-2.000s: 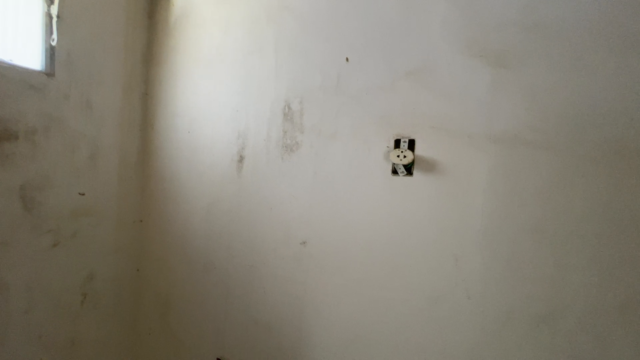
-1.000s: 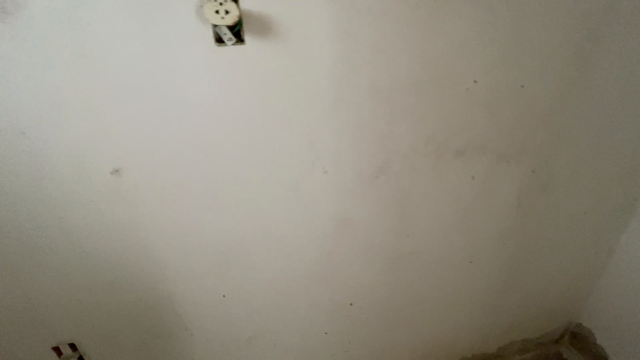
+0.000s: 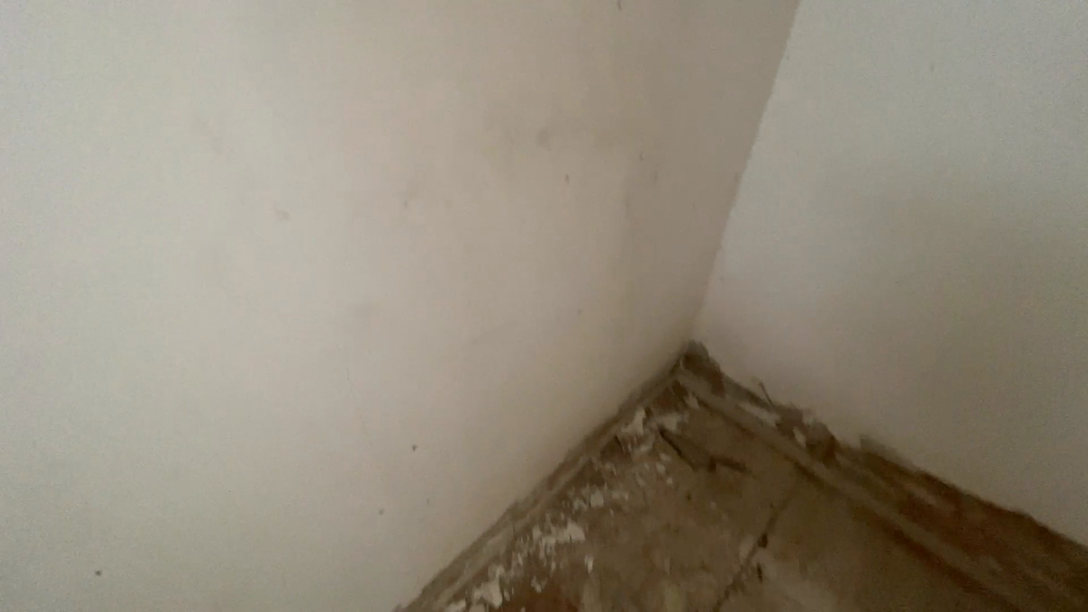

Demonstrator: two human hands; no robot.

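Note:
Neither my left hand nor my right hand shows in the head view. A pale, stained wall (image 3: 357, 280) fills the left and middle of the view, marked with small dark spots and faint smudges. It meets a second, whiter wall (image 3: 918, 238) at a corner on the right. Below the corner lies a dirty brown floor (image 3: 680, 544), seen slightly blurred.
White flakes and crumbs of debris (image 3: 561, 535) lie along the foot of the left wall. A rough, broken brown edge (image 3: 918, 484) runs along the base of the right wall. A dark crack or joint line (image 3: 761, 544) crosses the floor.
The view has swung far right and down, from the wall with the socket to the floor corner. The socket seen in both earlier frames is out of view.

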